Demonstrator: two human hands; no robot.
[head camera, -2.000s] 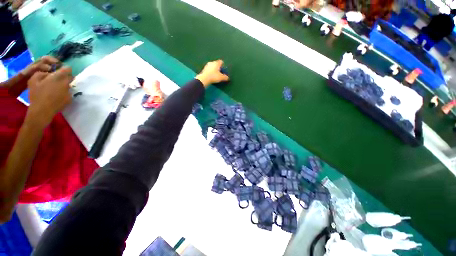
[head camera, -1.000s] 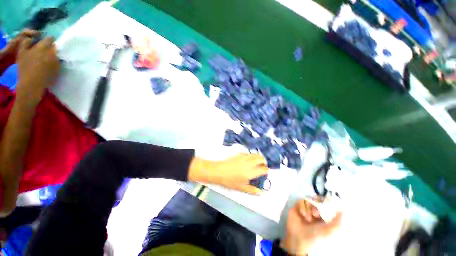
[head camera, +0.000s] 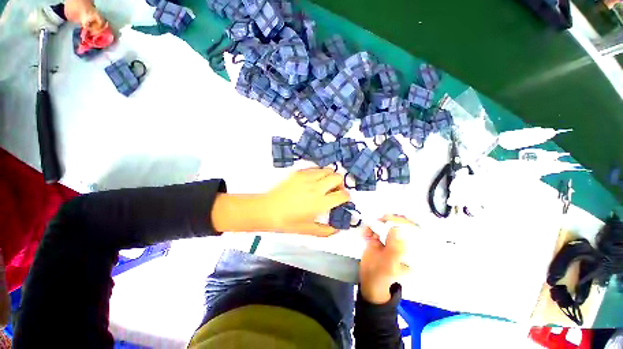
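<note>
My left hand (head camera: 294, 203) holds a small plaid fabric piece (head camera: 341, 217) between its fingertips, just above the white work sheet (head camera: 225, 146). The piece's black loop points right. My right hand (head camera: 386, 259) is close on the right, fingers curled around a white glue bottle (head camera: 365, 219). Its pale tip is at the loop side of the piece; most of the bottle blends into the sheet, so I cannot tell if it touches. A heap of plaid pieces with black loops (head camera: 341, 88) lies beyond my hands.
Black-handled scissors (head camera: 442, 191), a clear bag (head camera: 471, 123) and white spare bottles (head camera: 536, 138) are right. A black cord coil (head camera: 574, 272) is far right. A hammer (head camera: 46, 136), a single plaid piece (head camera: 124, 76) and another person's hand (head camera: 85, 15) on red material are left. The green belt (head camera: 437, 41) runs behind.
My left hand reached to the belt, then came back with a plaid piece. My right hand came in from the right with the bottle and now meets it. The view has shifted toward the right side.
</note>
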